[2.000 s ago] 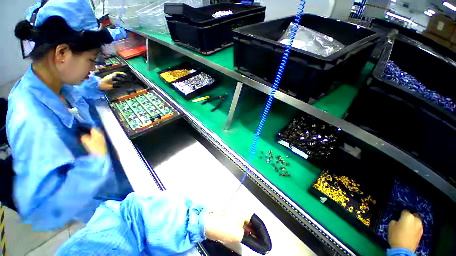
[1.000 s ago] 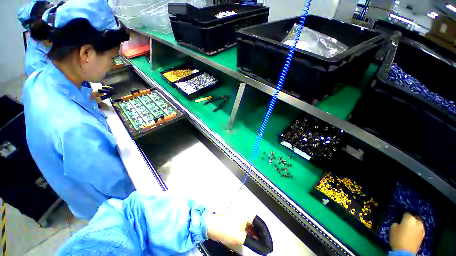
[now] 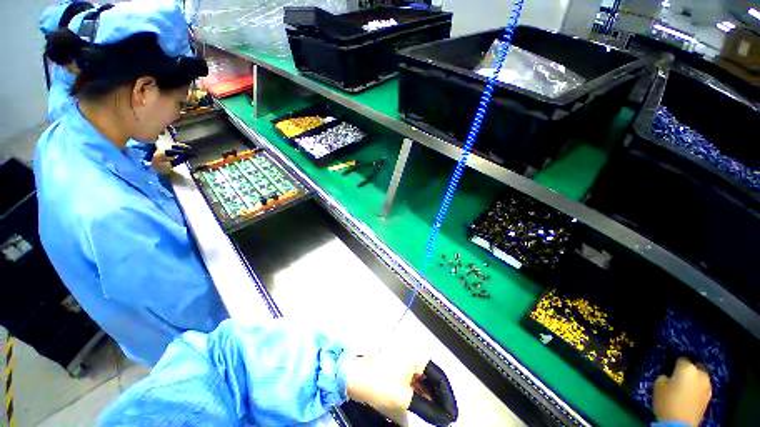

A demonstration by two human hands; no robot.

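My right hand (image 3: 683, 390) is in the rightmost bin among the blue components (image 3: 685, 334); its fingertips are hidden, so whether it holds any cannot be told. My left hand (image 3: 404, 390), with black coverings on its fingers, is over the conveyor (image 3: 337, 288) at the bottom centre. Its fingers are curled around small reddish-brown pieces (image 3: 425, 387). A bin of yellow components (image 3: 583, 325) stands left of the blue ones. A bin of dark leaded components (image 3: 523, 233) is farther back.
Loose leaded parts (image 3: 467, 275) lie on the green mat (image 3: 425, 213). A blue coiled cord (image 3: 458, 171) hangs across the view. A pallet of green boards (image 3: 250, 183) is on the conveyor beside another worker (image 3: 125, 200). Black totes (image 3: 508, 100) stand on the shelf above.
The neighbouring worker has shifted, first rightward and then slightly back left, and drawn a hand back from over the line. My hands have stayed nearly in place.
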